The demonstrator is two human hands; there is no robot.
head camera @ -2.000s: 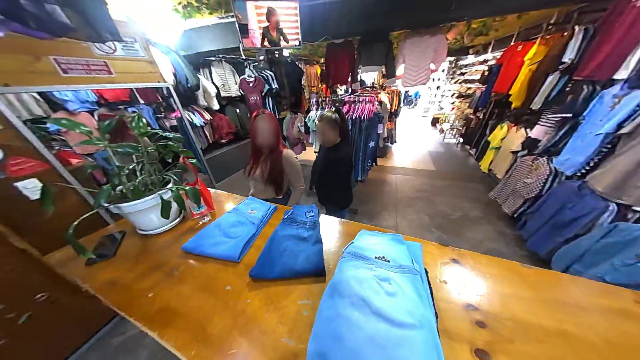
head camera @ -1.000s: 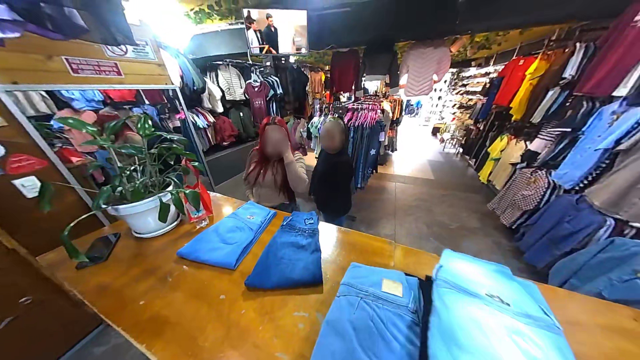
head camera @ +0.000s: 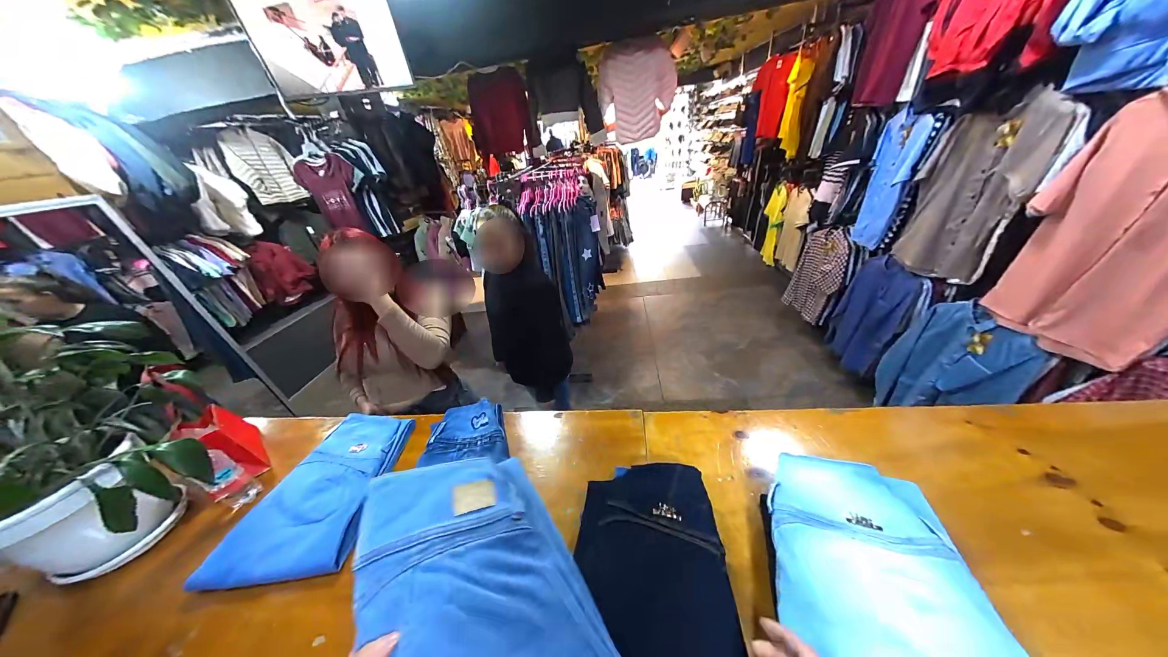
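At the bottom edge, fingertips of my left hand point(head camera: 376, 646) touch the lower left edge of folded mid-blue jeans point(head camera: 470, 575) with a tan patch. These jeans partly cover dark blue folded jeans point(head camera: 470, 427) behind them. My right hand point(head camera: 780, 639) shows only a few fingers, at the lower left edge of light blue folded jeans point(head camera: 885, 557). Between the two pairs lie black folded jeans point(head camera: 657, 557). Another blue folded pair point(head camera: 306, 511) rests farther left. Most of each hand is out of frame, so its grip is hidden.
A wooden counter point(head camera: 1049, 493) spans the foreground. On its left stand a plant in a white pot point(head camera: 91, 529) and a red bag point(head camera: 233, 438). Two people, one in a beige top point(head camera: 392, 351) and one in black point(head camera: 525, 319), stand beyond it. Clothes racks line both sides.
The mid-blue jeans with the patch have moved left, apart from the light blue pair, and now overlap the dark blue pair. Black jeans show between them. Fingers have come into view at the bottom.
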